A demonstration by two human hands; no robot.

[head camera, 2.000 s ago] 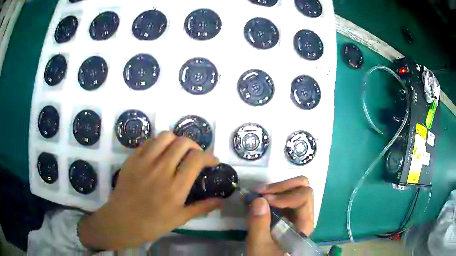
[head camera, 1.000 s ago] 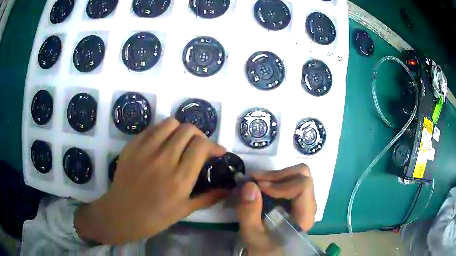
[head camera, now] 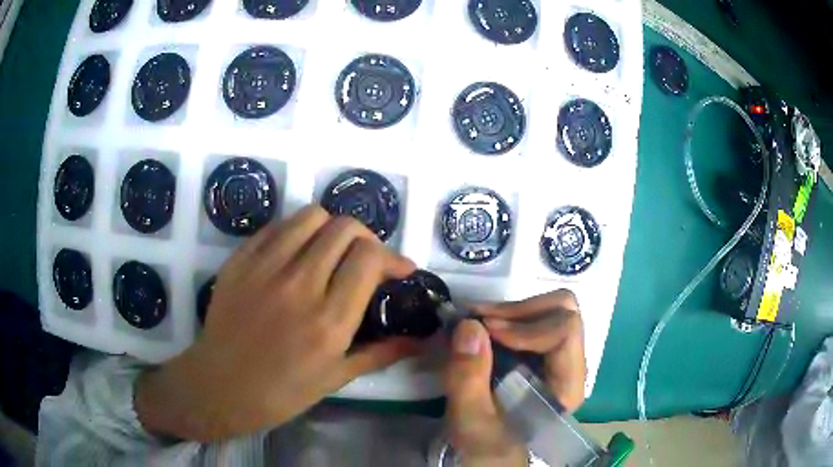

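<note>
My left hand point(head camera: 274, 319) holds a round black part point(head camera: 402, 306) between thumb and fingers, tilted, over the near edge of the white foam tray point(head camera: 429, 173). My right hand point(head camera: 511, 374) holds a dispensing syringe point(head camera: 548, 420) like a pen. The syringe has a clear barrel, a dark upper section and a green end fitting. Its tip is at the right edge of the held part; whether it touches is too blurred to tell. Rows of similar black discs sit in the tray's square pockets. My left hand partly hides a disc in the near row.
A black dispenser box point(head camera: 776, 219) with a red light stands at the right on the green mat point(head camera: 676, 337). A clear air hose point(head camera: 690, 306) loops beside it. A loose black disc point(head camera: 669, 70) lies right of the tray. A grey sleeved arm shows at the lower right edge.
The tray and its discs have shifted up in the picture as the view moved. My left hand still holds the part, now tilted more. The syringe tip has shifted along the part's right side.
</note>
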